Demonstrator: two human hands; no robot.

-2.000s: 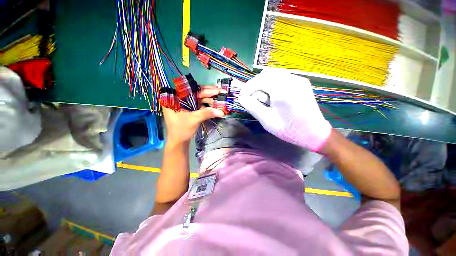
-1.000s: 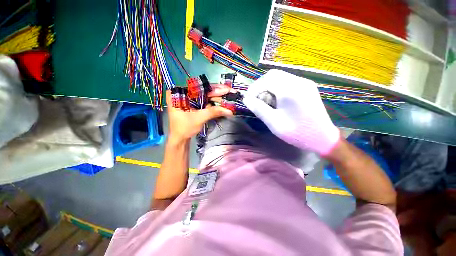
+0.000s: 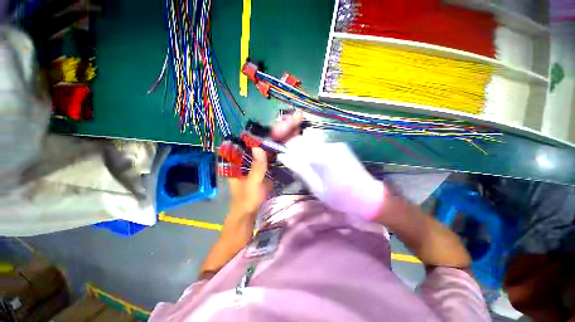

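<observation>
My left hand, bare and blurred, holds several red-and-black connector housings just off the bench's front edge. My right hand, in a white knit glove with a pinkish cuff, reaches across to the left hand; its fingers are at the connectors and wires there, blurred. What exactly its fingertips pinch is hidden. A part-assembled wire harness with red connectors at its left end lies on the green mat behind the hands, its loose mixed-colour wires fanning to the right.
A white compartment tray at the upper right holds yellow wires and red wires. A mixed-colour wire bundle lies left of the yellow tape line. A person's pale sleeve is at the left. Blue stools stand below.
The gloved right hand has moved left and lower, over the left hand. The left hand and its connectors are lower, nearer the body. The harness behind now shows more of its length.
</observation>
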